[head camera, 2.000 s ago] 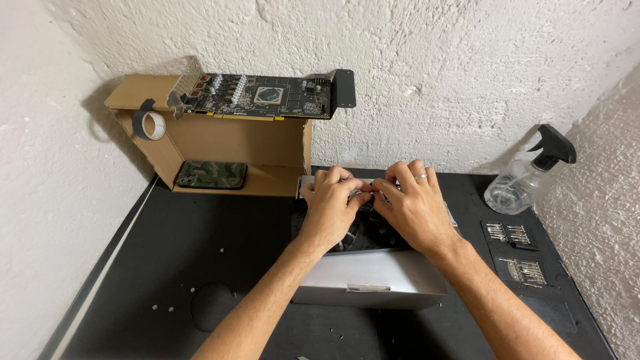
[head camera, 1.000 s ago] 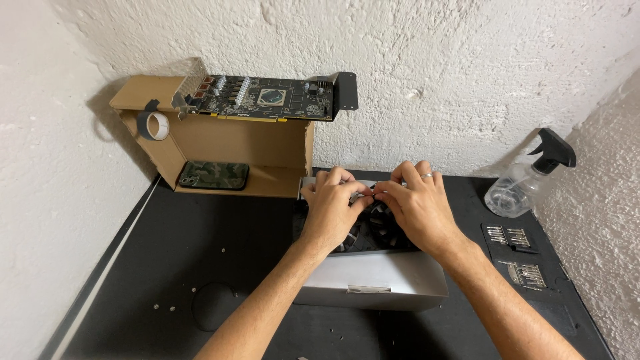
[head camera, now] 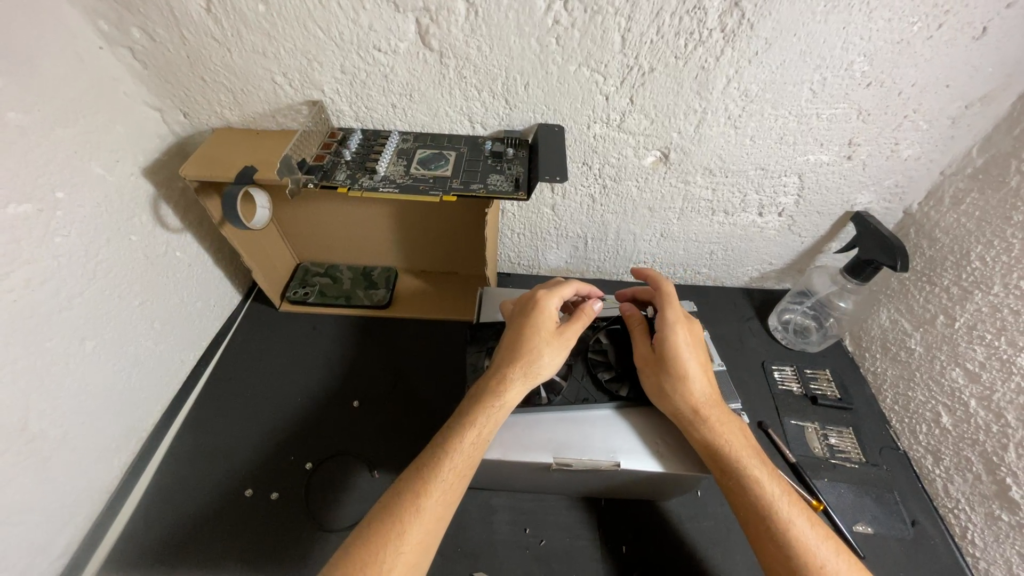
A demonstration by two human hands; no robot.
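A black dual-fan graphics card cooler (head camera: 592, 376) lies on a white cardboard box (head camera: 592, 440). Over the cooler's far edge, my left hand (head camera: 548, 332) pinches something small and dark, perhaps a cable or its connector, between thumb and forefinger. My right hand (head camera: 668, 344) is at the right fan, its thumb and fingers bent close to the same thin piece; whether it grips anything is hard to tell. Both palms hide parts of the cooler. Behind them, a bare graphics card circuit board (head camera: 432, 164) rests across the top of an open cardboard box (head camera: 384, 232).
A camouflage-cased phone (head camera: 344, 286) lies inside the cardboard box, and a tape roll (head camera: 250, 206) hangs at its left. At right stand a spray bottle (head camera: 824, 296), a screwdriver bit set (head camera: 816, 408) and a slim brush (head camera: 808, 484). Small screws (head camera: 274, 496) are scattered on the black table.
My hands, which were close together over the cooler's far edge, have moved a little apart. The fingers of my right hand have lifted and spread somewhat.
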